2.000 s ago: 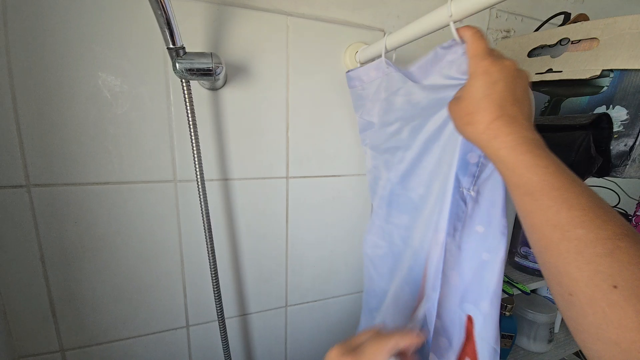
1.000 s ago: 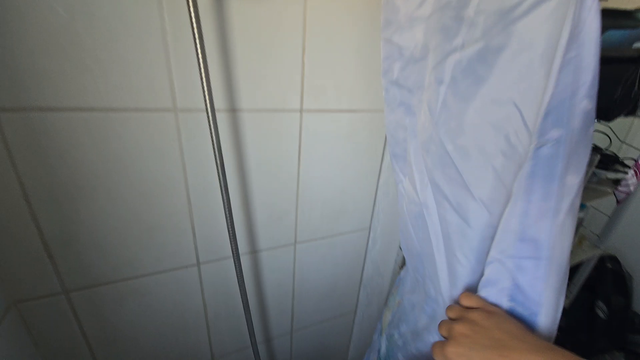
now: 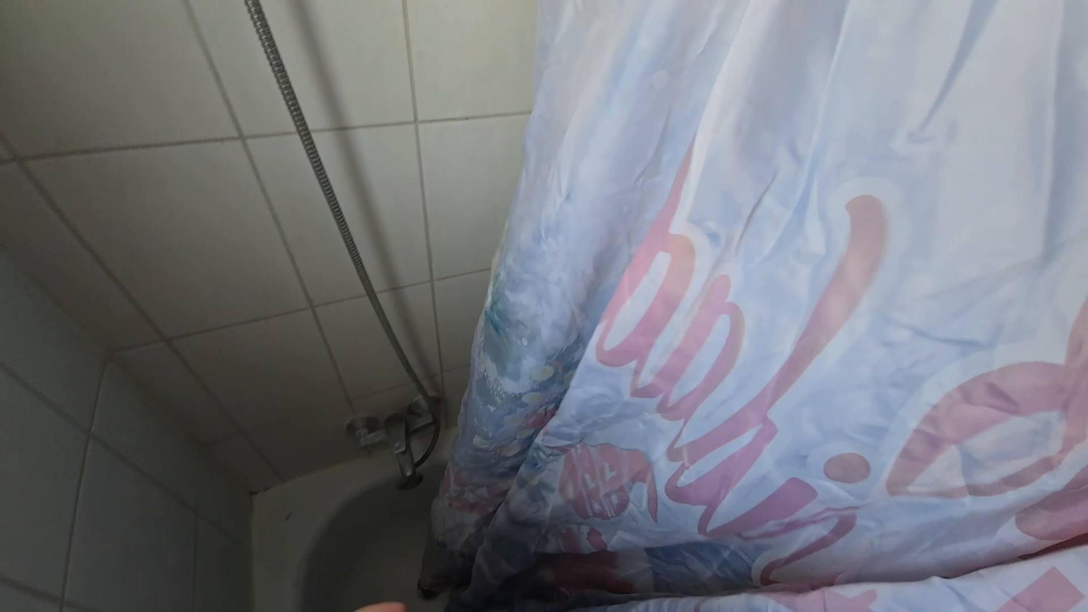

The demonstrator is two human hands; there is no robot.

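A pale blue fabric shower curtain (image 3: 765,280) with red lettering and a printed picture hangs over the right half of the view. Its lower part is folded and bunched near the bottom edge. Only a fingertip, seemingly of my left hand (image 3: 382,607), shows at the bottom edge, left of the curtain's dark lower corner. Whether it touches anything cannot be seen. My right hand is out of view.
A metal shower hose (image 3: 327,191) runs down the white tiled wall (image 3: 195,229) to a chrome mixer tap (image 3: 398,432). Below the tap lies a white bathtub (image 3: 280,544), partly behind the curtain.
The view has tilted down from the curtain rod to the tap and tub. My right hand, at the rod and then lower on the curtain, has left the view.
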